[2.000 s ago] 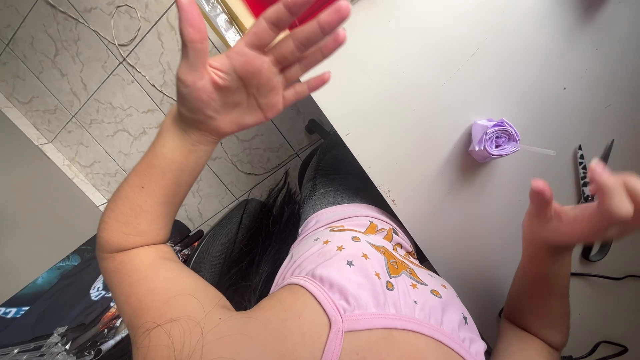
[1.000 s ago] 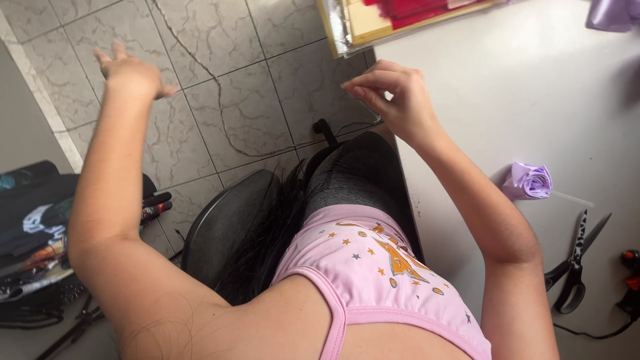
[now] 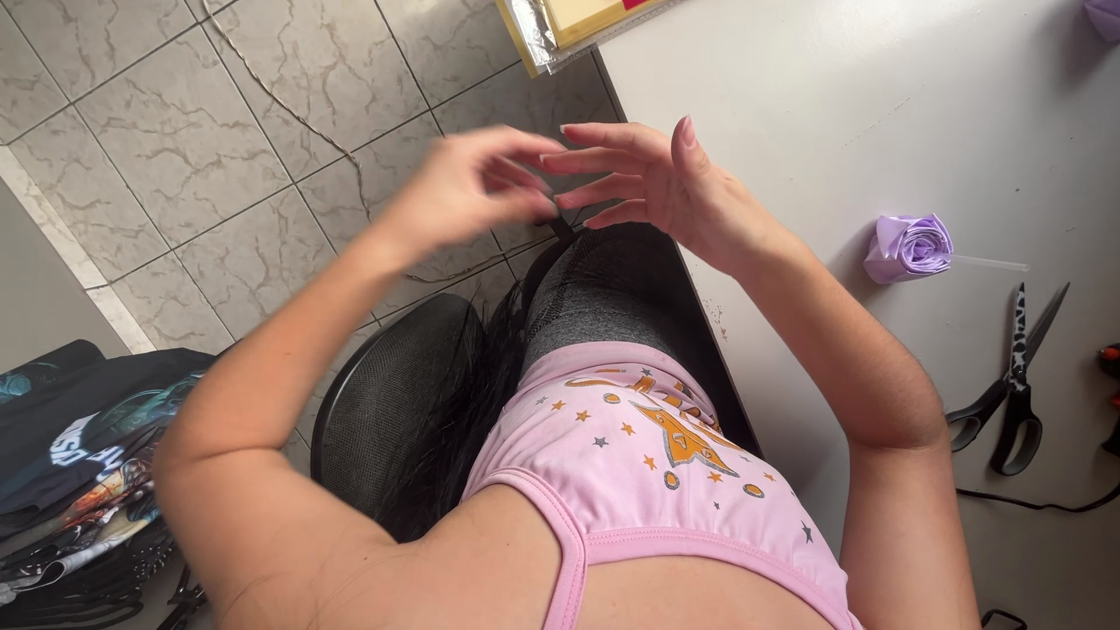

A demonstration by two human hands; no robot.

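My left hand [image 3: 486, 188] is raised over my lap, blurred, its fingers curved with a gap to the thumb and nothing visible in it. Facing it, my right hand [image 3: 669, 188] spreads its fingers and thumb, empty. The fingertips of the two hands nearly meet; whether they touch cannot be told. On the white table to the right lies a rolled lilac ribbon flower [image 3: 912, 248] with a thin translucent stick [image 3: 993, 262] projecting from it. Scissors [image 3: 1015, 385] with black handles and a patterned blade lie partly open near my right forearm.
A clear plastic packet with yellow-edged sheets [image 3: 604, 17] overhangs the table corner. Lilac material [image 3: 1107, 17] shows at the top right. A black cable [image 3: 1032, 503] crosses the table near a black and orange object [image 3: 1109, 357]. Left are a black mesh chair [image 3: 398, 402] and dark printed fabric [image 3: 96, 437].
My left hand has come in from the far left toward my right hand. My right hand has opened from a pinched pose. The view has shifted.
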